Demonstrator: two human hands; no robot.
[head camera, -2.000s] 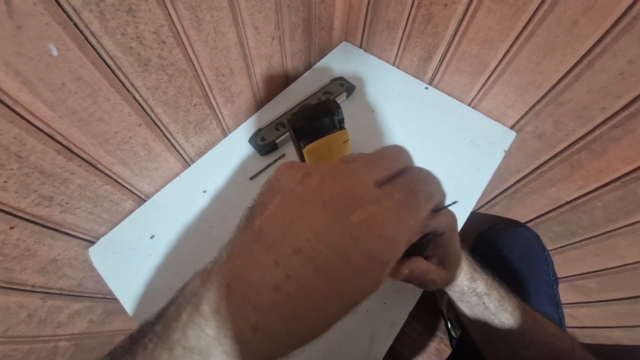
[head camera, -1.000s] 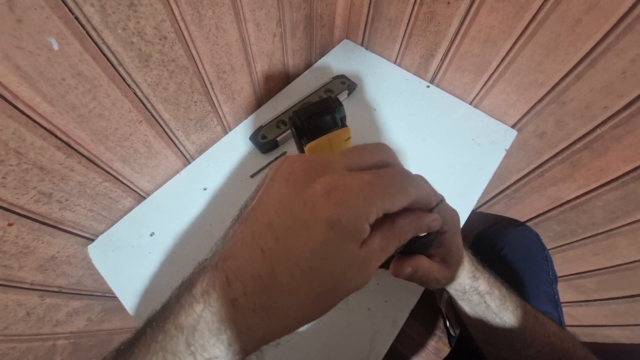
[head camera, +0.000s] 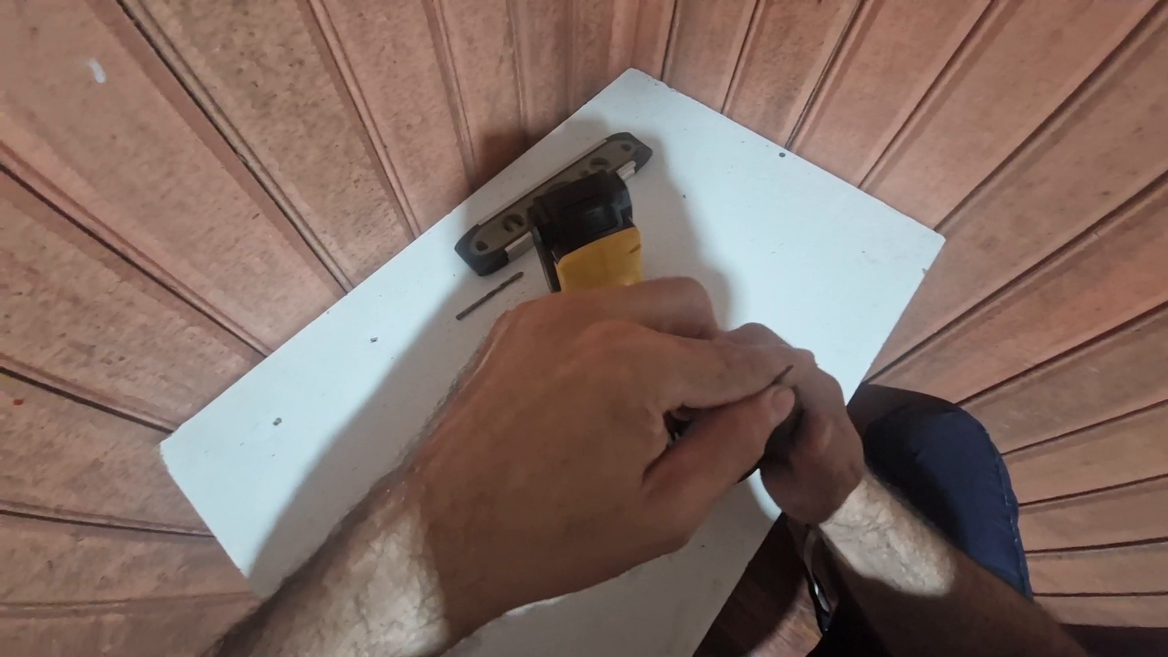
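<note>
A yellow and black power tool (head camera: 598, 260), apparently a cordless drill, lies under my hands, its black end towards the wall and much of its body hidden. My left hand (head camera: 584, 429) reaches over it, thumb and forefinger closed at a thin dark bit (head camera: 785, 374) whose tip pokes out. Behind those fingertips, my right hand (head camera: 817, 438) curls around the tool's dark front part, mostly covered. A loose drill bit (head camera: 490, 296) lies on the white board (head camera: 821, 228), left of the yellow body. Beyond the tool rests a grey and black spirit level (head camera: 552, 201).
Vertical wooden panelling (head camera: 274, 119) meets in a corner behind the board. Small dark marks or holes (head camera: 277, 422) dot the white surface. Dark blue fabric (head camera: 949, 474) is at the board's right edge, beside my right forearm.
The thumb and forefinger of my left hand have moved to the thin bit, which stuck out more freely two seconds ago. The level and the loose bit have stayed put.
</note>
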